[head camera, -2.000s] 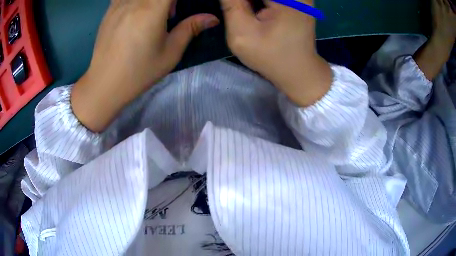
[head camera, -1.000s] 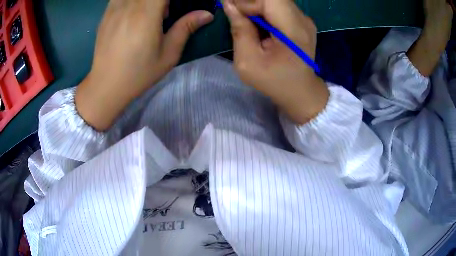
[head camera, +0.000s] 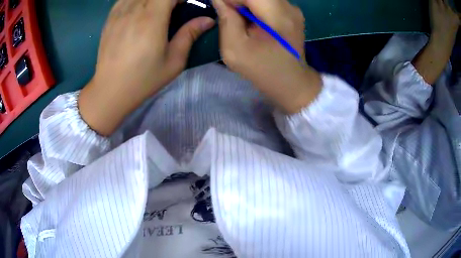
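Observation:
A glossy black watch case (head camera: 197, 6) with a white glare line shows at the top edge between my hands, partly cut off. My left hand (head camera: 144, 45) holds it, thumb towards the case; the fingertips are out of the picture. My right hand (head camera: 265, 48) holds a thin bright blue stick (head camera: 273, 34) like a pen, tilted down to the right. The stick's tip is hidden by my fingers near the case.
A red-orange parts tray (head camera: 43, 70) with black watch pieces in its pockets is at the far left on the dark green mat (head camera: 71, 35). At the right is another person's forearm (head camera: 439, 45) and striped sleeve.
The blue stick has tilted from nearly flat to steeper, and my right hand has shifted left. The case's white glare line now shows. My left hand stays nearly in place.

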